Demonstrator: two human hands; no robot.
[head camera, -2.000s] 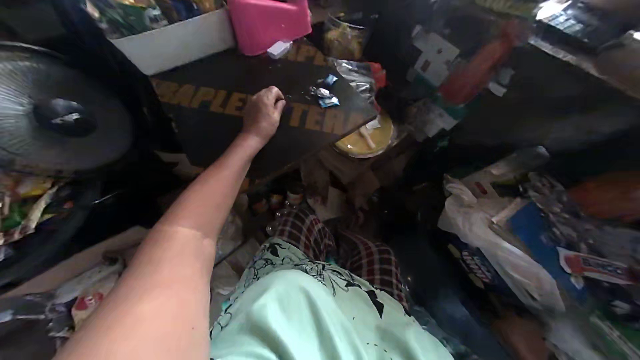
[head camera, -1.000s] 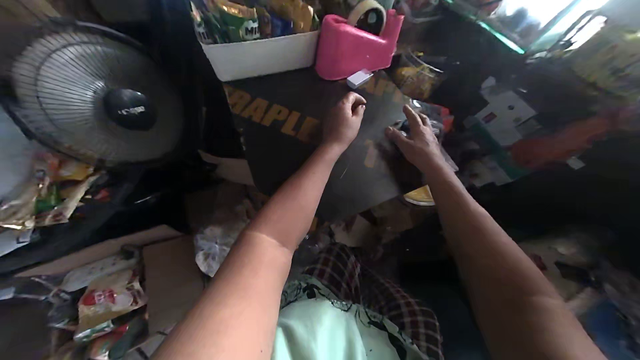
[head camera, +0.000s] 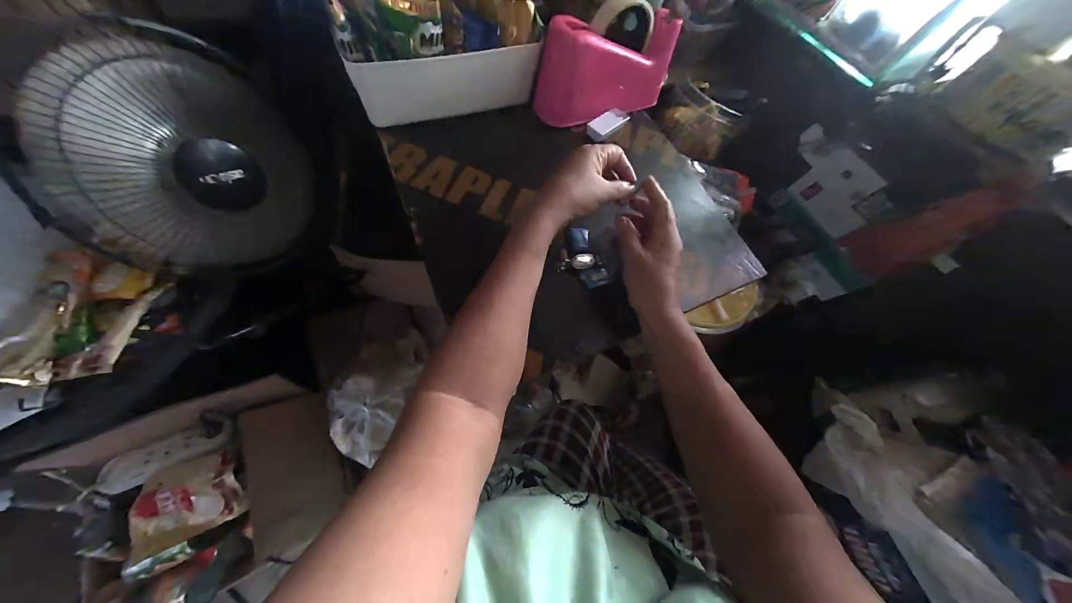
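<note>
My left hand (head camera: 593, 180) is over the dark printed tabletop (head camera: 477, 243), its thumb and fingertips pinched near the right hand's fingertips. Facing it, my right hand (head camera: 651, 243) has its fingers bent and its thumb apart. Whether something tiny is between the fingertips cannot be made out. Just below the hands lie small blue and silver wrappers or packets (head camera: 582, 251). Beyond the left hand, a small white box (head camera: 607, 124) sits by the foot of a pink tape dispenser (head camera: 590, 75) that carries a roll of tape (head camera: 626, 23).
A white bin (head camera: 456, 88) of packets stands at the back, beside a round fan (head camera: 159, 151) at left. A yellow-lidded round container (head camera: 727, 308) and a clear jar (head camera: 699, 121) are at right. Cardboard boxes (head camera: 293, 461) and plastic bags (head camera: 879, 469) lie low on both sides.
The right hand, out of view two seconds ago, came in over the table and has moved left, close to the left hand. The small packets, hidden a second ago, show again. The view has shifted left.
</note>
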